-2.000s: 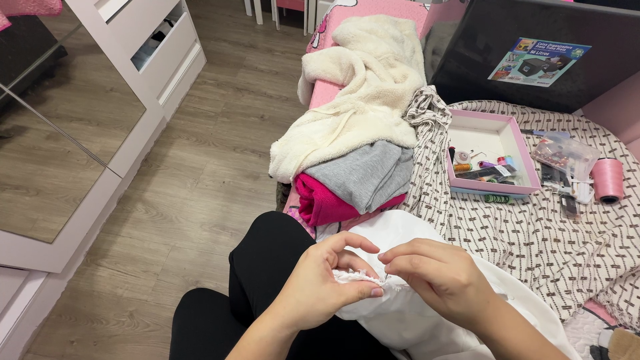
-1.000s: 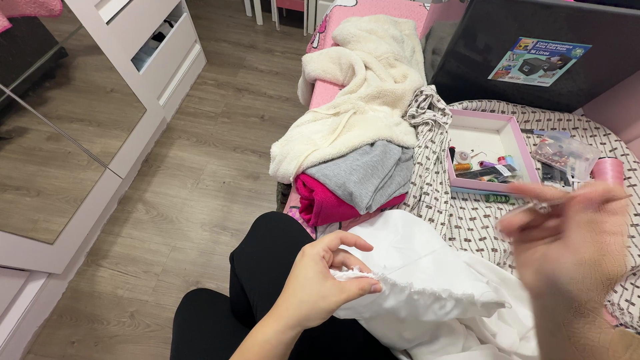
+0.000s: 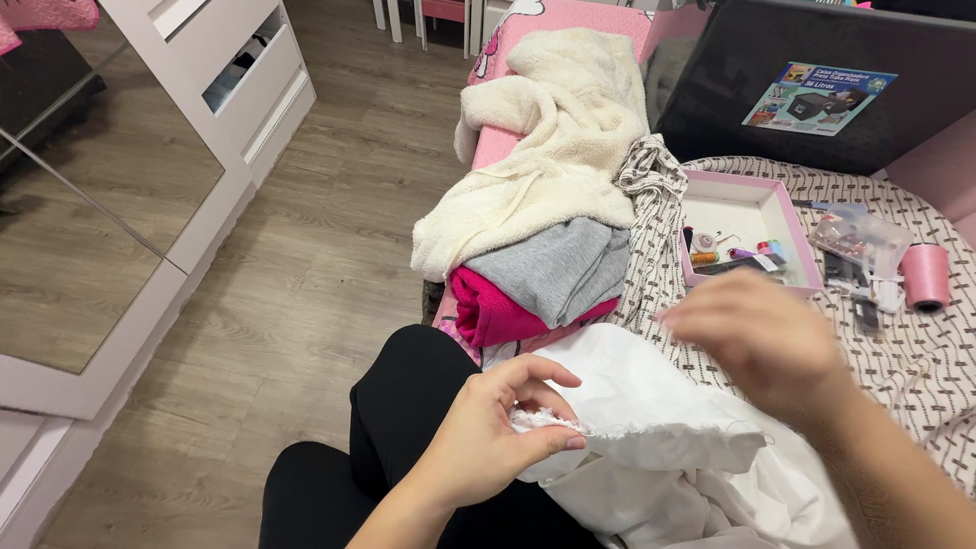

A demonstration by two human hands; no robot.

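White fabric (image 3: 648, 396) with a frayed edge lies over the person's lap and the bed's near side. My left hand (image 3: 507, 427) pinches the gathered, frayed edge between thumb and fingers, above the black-clad knee. Blurred by motion, my right hand (image 3: 762, 335) is raised above the fabric, to the right of my left hand and just below a pink-edged box. Its fingertips come close together; whether a needle or thread is between them cannot be told. The box (image 3: 807, 236) holds thread spools (image 3: 705, 258) and other small sewing items.
A cream fleece garment (image 3: 549, 137), grey cloth (image 3: 560, 267) and magenta cloth (image 3: 488, 313) are piled on the bed. To the right are a pink thread cone (image 3: 926, 276), a clear plastic case (image 3: 869, 236) and a black storage box (image 3: 701, 99). Mirrored, drawered furniture (image 3: 259, 76) stands left.
My right hand was beside my left at the fabric edge, swung out to the right, and is now partway back toward it. My left hand has kept its pinch on the fabric.
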